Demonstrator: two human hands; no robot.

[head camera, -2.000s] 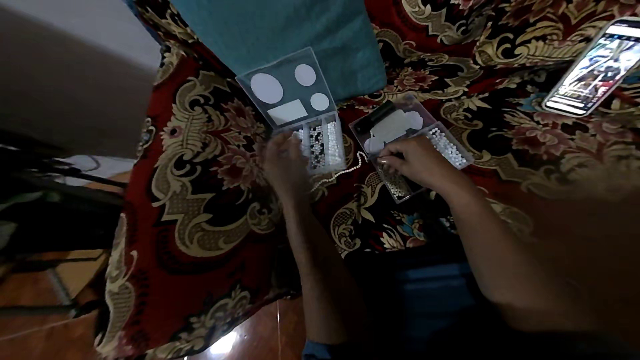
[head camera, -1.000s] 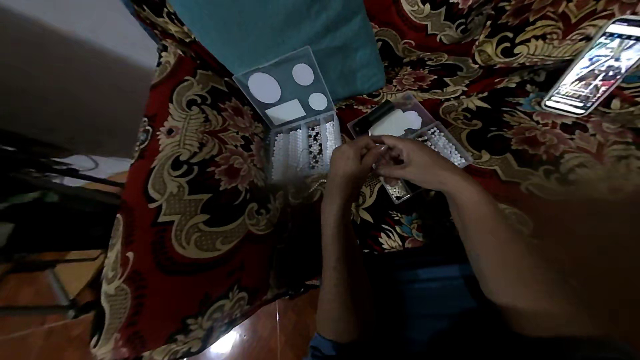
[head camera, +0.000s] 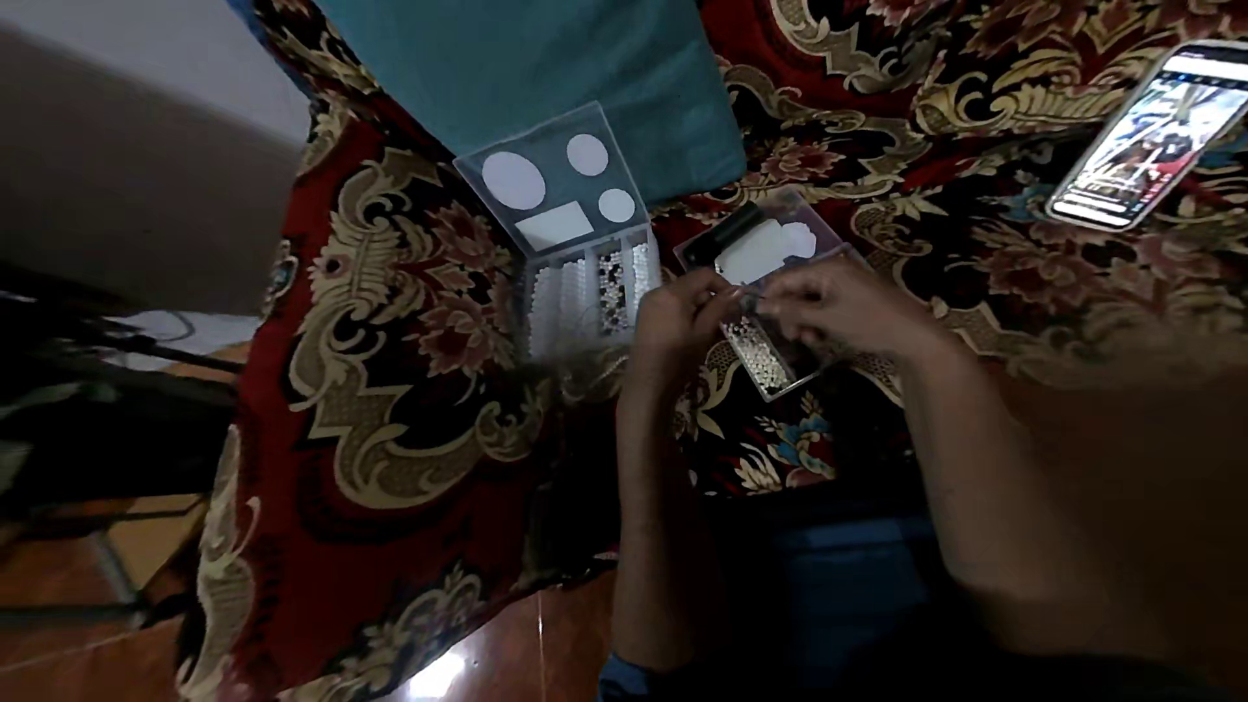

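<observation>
My left hand and my right hand meet fingertip to fingertip over the right-hand bead box. Their fingers are pinched around something too small to make out. Pale and gold beads fill a compartment of that box, just below my fingertips. Its open lid holds white cards and a dark item. Left of my hands stands a second clear plastic box, with white beads in several compartments and dark and white beads in one. Its raised lid bears white stickers. A beaded strand lies partly hidden near its front edge.
Both boxes rest on a red and black floral-patterned cloth. A teal cushion is behind them. A smartphone with a lit screen lies at the upper right. Tiled floor shows beyond the cloth's front edge.
My left hand has moved right from over the left box to meet my right hand. The bead strand that ran between the boxes two seconds ago is now largely out of sight.
</observation>
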